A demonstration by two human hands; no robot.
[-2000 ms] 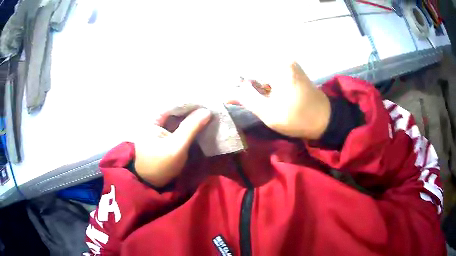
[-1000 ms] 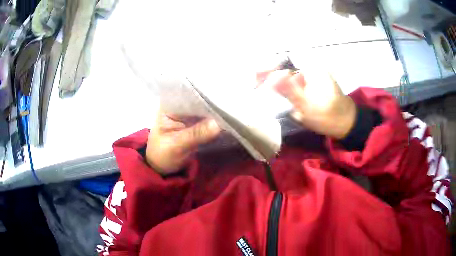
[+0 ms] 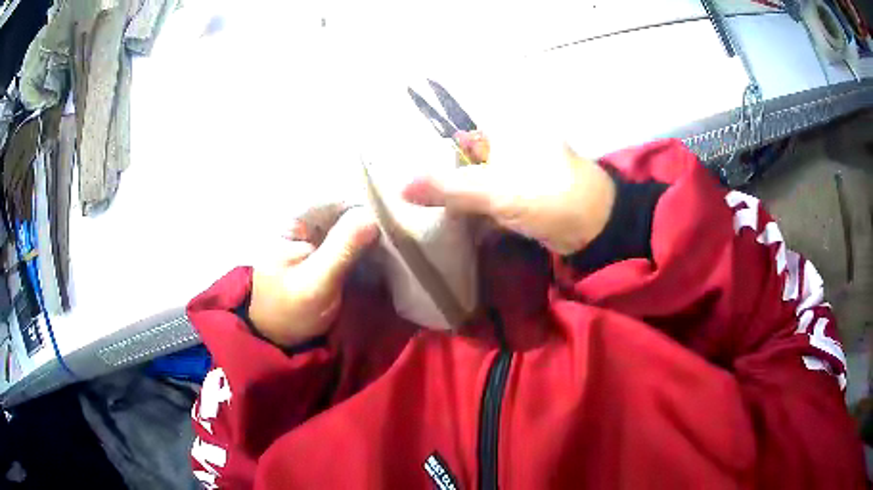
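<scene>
A small cloth piece [image 3: 426,263], pale with a grey-brown edge strip, hangs between my hands in front of the red jacket. My left hand [image 3: 304,273] pinches its left side between thumb and fingers. My right hand [image 3: 536,191] is at its upper right, with a fingertip at or close to the cloth; glare hides whether it touches. My right hand also holds thread snips [image 3: 450,115], their two dark blades spread and pointing up and left, away from the cloth. The snips' handle is mostly hidden in the hand.
Long grey-brown cloth strips [image 3: 100,124] hang at the left of the glaring white table [image 3: 239,124]. A measuring tape [image 3: 766,124] runs along its front edge. A tape roll [image 3: 829,26] lies at the far right. Grey-brown cloth [image 3: 814,201] is below the table at right.
The cloth, opened out wide a second ago, is now smaller and hangs lower between my hands. My right hand has moved left towards it, and the snips' blades now show clearly.
</scene>
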